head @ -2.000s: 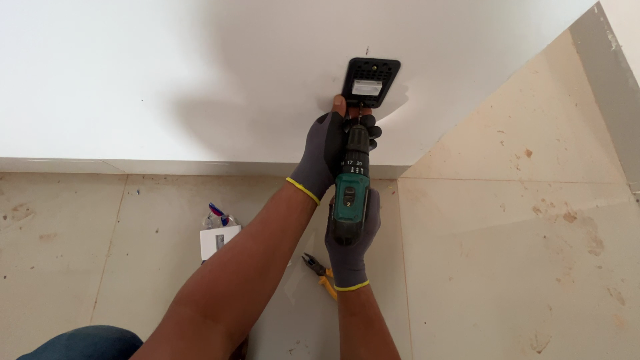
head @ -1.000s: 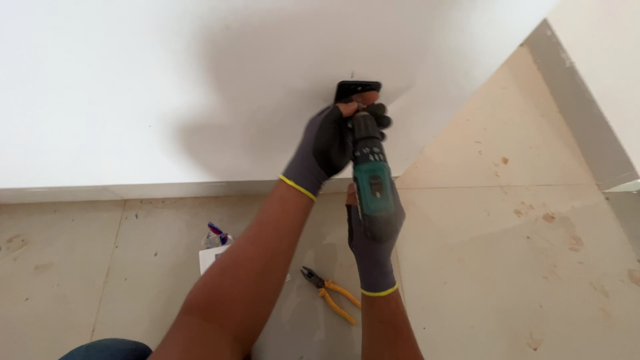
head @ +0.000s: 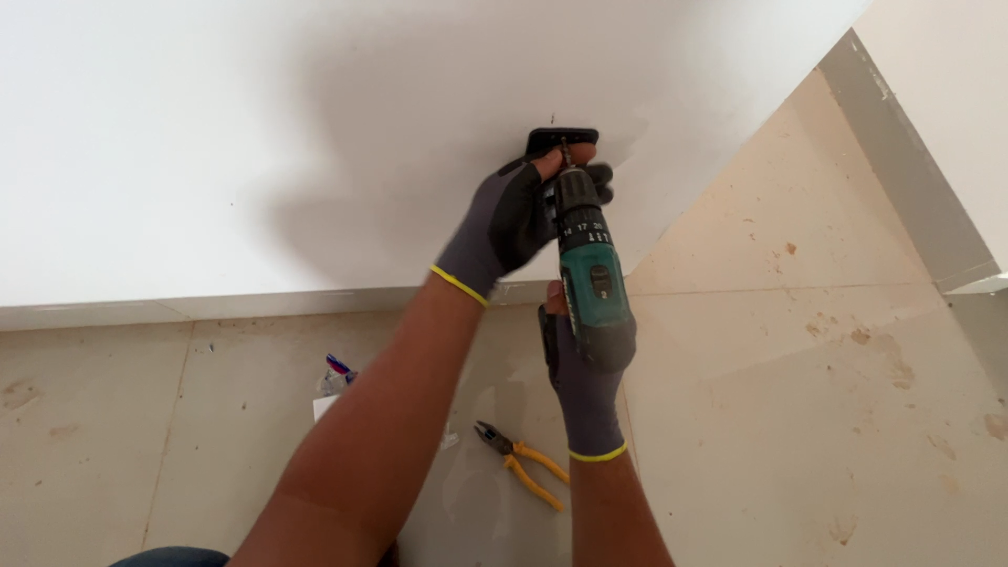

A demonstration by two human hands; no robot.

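My right hand (head: pixel 594 386), in a grey work glove, grips a green and black cordless drill (head: pixel 594 283) from below; its handle is hidden. The drill points up at a small black plastic plate (head: pixel 562 135) against the white wall. My left hand (head: pixel 516 209), gloved with bare fingertips, holds the plate, thumb and a fingertip on either side of the drill bit (head: pixel 565 153). Whether the bit's tip touches the plate cannot be told. A small dark mark (head: pixel 553 118) shows on the wall just beyond the plate.
Combination pliers with yellow handles (head: pixel 531 480) lie on the tiled floor beside my right forearm. A white box (head: pixel 323 405) and a clear plastic bag (head: pixel 335 382) lie partly behind my left forearm. A grey skirting (head: pixel 252 305) runs along the wall's foot; another wall base (head: pixel 906 165) stands at right.
The black plate, earlier with its broad face and pale label showing, has tilted and now appears much narrower. The drill leans more to the left toward its tip. Both hands keep their holds.
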